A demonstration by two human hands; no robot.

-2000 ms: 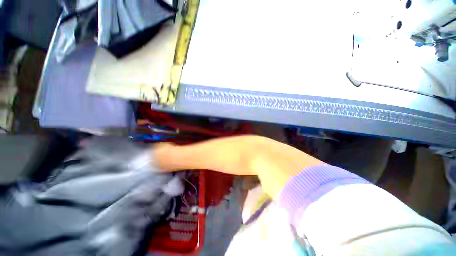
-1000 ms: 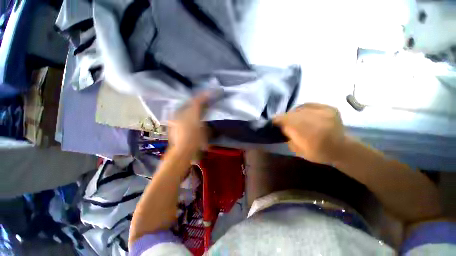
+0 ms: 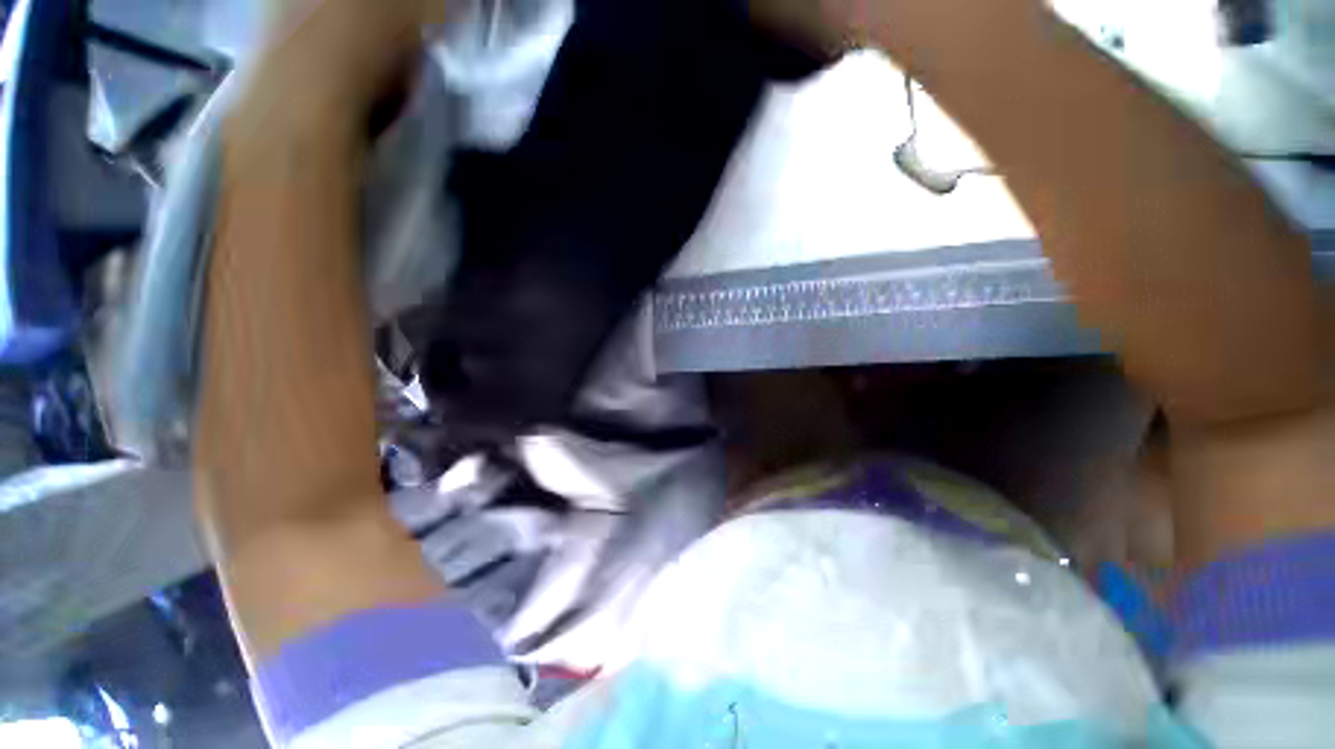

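A black cloth garment piece (image 3: 586,220) hangs between my two arms, from the top of the picture down over the table's front edge. Pale grey cloth with black bands (image 3: 586,505) lies bunched below it, beside my lap. My left hand (image 3: 344,44) is raised at the top left, blurred and partly cut off; its fingers and any grip are unclear. My right hand (image 3: 842,22) is at the top edge, partly cut off, closed on the upper right corner of the black cloth.
The white machine table (image 3: 805,176) has a grey front edge with a printed ruler scale (image 3: 879,300). A small curved piece (image 3: 930,173) shows on the table left of my right forearm. Part of the machine (image 3: 1244,22) is at the top right. Blue-grey items stand far left.
Both hands have moved up to the top of the picture. The black cloth is now spread upward between them, and banded pale cloth now hangs over the table edge, covering the red basket.
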